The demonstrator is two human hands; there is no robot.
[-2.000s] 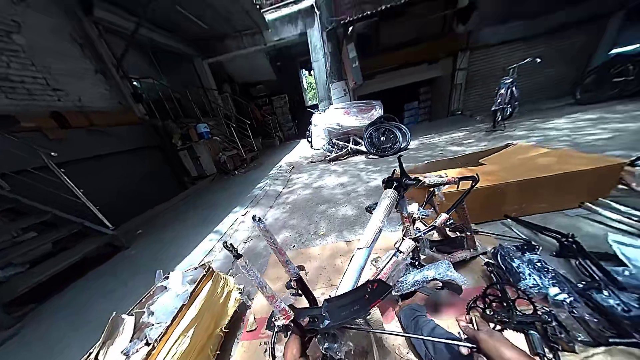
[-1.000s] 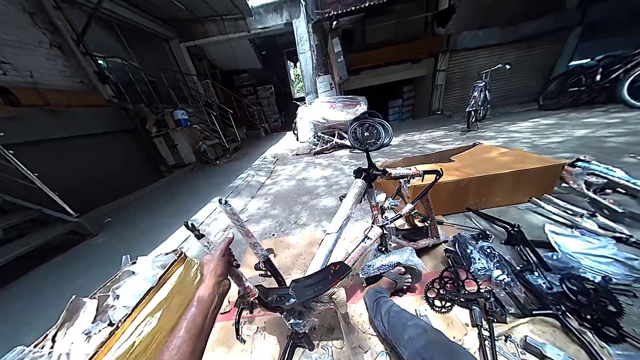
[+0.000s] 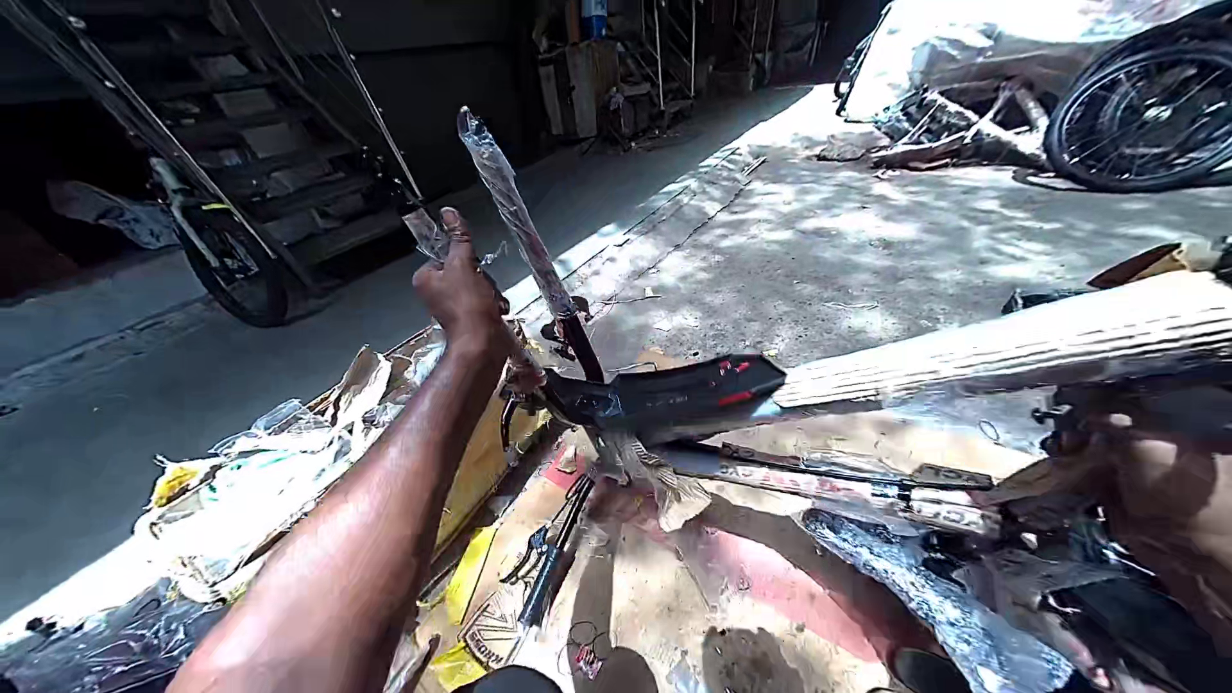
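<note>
My left hand (image 3: 460,284) is closed around a plastic-wrapped leg of a bicycle fork, its thumb pointing up. Beside it rises the other wrapped fork leg (image 3: 520,212). A black plastic mudguard (image 3: 688,395) with red marks lies across the fork's lower end. From there a white wrapped frame tube (image 3: 1001,337) runs to the right. Blurred skin and dark parts fill the right edge; whether this is my right hand, and what it holds, cannot be told. Wrapped tubes (image 3: 818,478) lie below the mudguard on flattened cardboard (image 3: 664,597).
An open carton (image 3: 337,423) of plastic wrapping stands at left. Bubble-wrapped material (image 3: 924,587) lies at lower right. Farther off are a bicycle wheel (image 3: 1145,115) beside a wrapped heap, steps (image 3: 274,144), and another wheel (image 3: 231,265) near them.
The view has swung left and down. The fork and mudguard now appear much closer. My left hand was on the fork leg one second ago too; two seconds ago it was low, near the mudguard.
</note>
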